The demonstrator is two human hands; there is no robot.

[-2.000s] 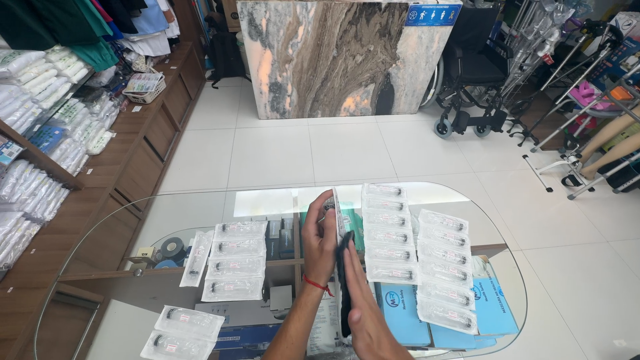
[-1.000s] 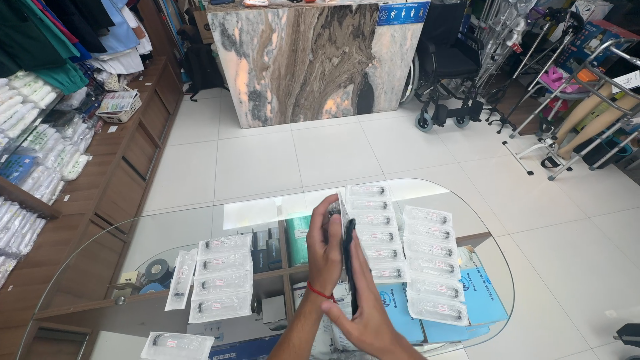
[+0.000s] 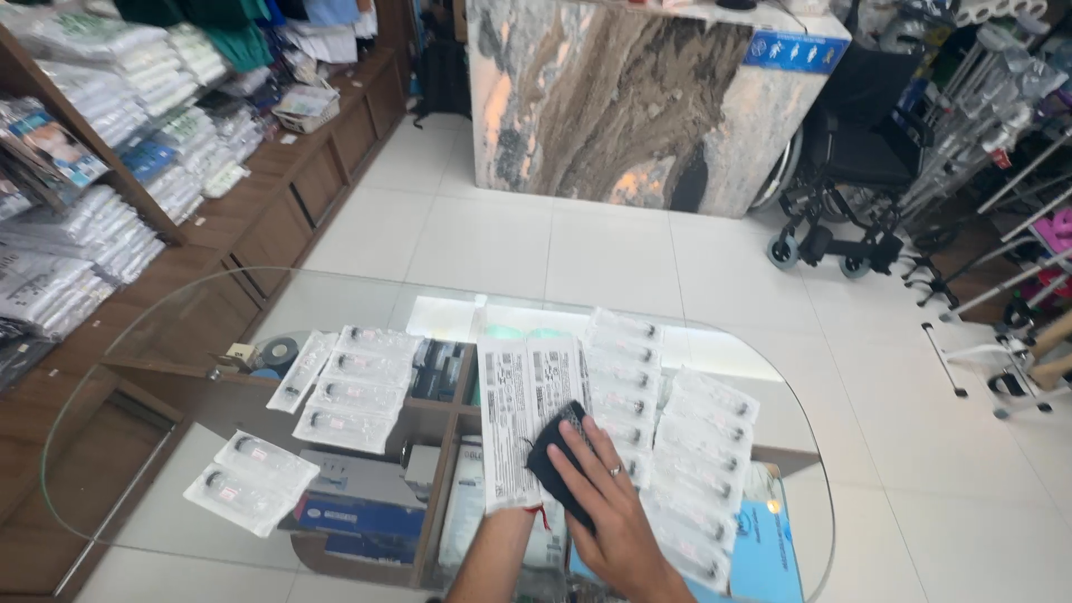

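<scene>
My left hand is mostly hidden under a pair of joined syringe packets [image 3: 511, 419], whose printed backs face up; its wrist [image 3: 502, 536], with a red string bracelet, shows below them. My right hand [image 3: 607, 502], with a ring, presses a folded black cloth [image 3: 563, 465] on the packets' lower right part. On the glass tabletop [image 3: 193, 335], strips of packed syringes lie to the right [image 3: 703, 469] and just beside the held packets [image 3: 624, 368]. More syringe packets lie at the left [image 3: 360, 389], with one single packet [image 3: 303, 371] next to them and a pair [image 3: 251, 481] nearer me.
Under the glass are wooden compartments with boxes [image 3: 360, 515] and a blue package [image 3: 762, 544]. Shelves of bagged goods [image 3: 142, 67] line the left. A marble-patterned counter [image 3: 620, 109] stands ahead, a wheelchair [image 3: 863, 167] and walking frames [image 3: 1030, 167] to the right.
The packets, seen edge-on between my upright hands earlier, now show their printed backs flat to view. My right hand with the black cloth has turned palm down over them.
</scene>
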